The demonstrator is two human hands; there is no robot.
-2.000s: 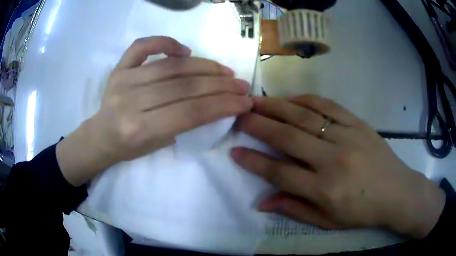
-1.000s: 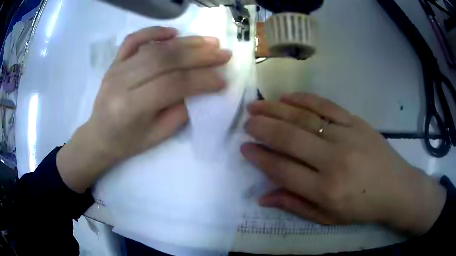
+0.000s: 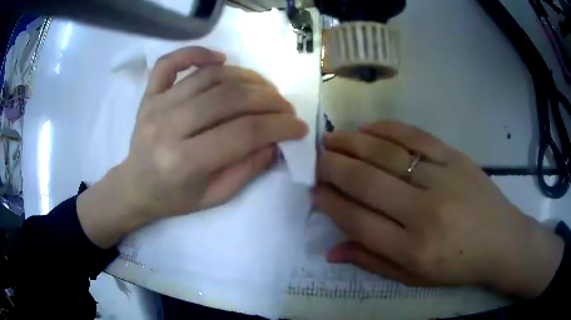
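White cloth (image 3: 231, 231) lies on the white table and runs up under the presser foot (image 3: 304, 39) in the lamp spot. My left hand (image 3: 206, 137) lies over the cloth, fingers stretched to the right near its right edge; the thumb is tucked beneath. I cannot tell if it pinches the cloth. My right hand (image 3: 401, 200) lies nearly flat, with its fingertips at the cloth's right edge below the foot. It wears a ring. Whether its fingertips hold cloth is not clear.
A cream ribbed knob (image 3: 364, 50) sits right of the foot, with an orange-brown block partly behind it. Black shears (image 3: 551, 144) lie at the far right. A printed ruler (image 3: 350, 289) runs along the near table edge. A grey machine part (image 3: 144, 19) crosses the top left.
The cloth's lower part has shifted and no longer hangs over the near edge as it did one second ago. My left fingers have moved right and down. The grey machine part shows larger.
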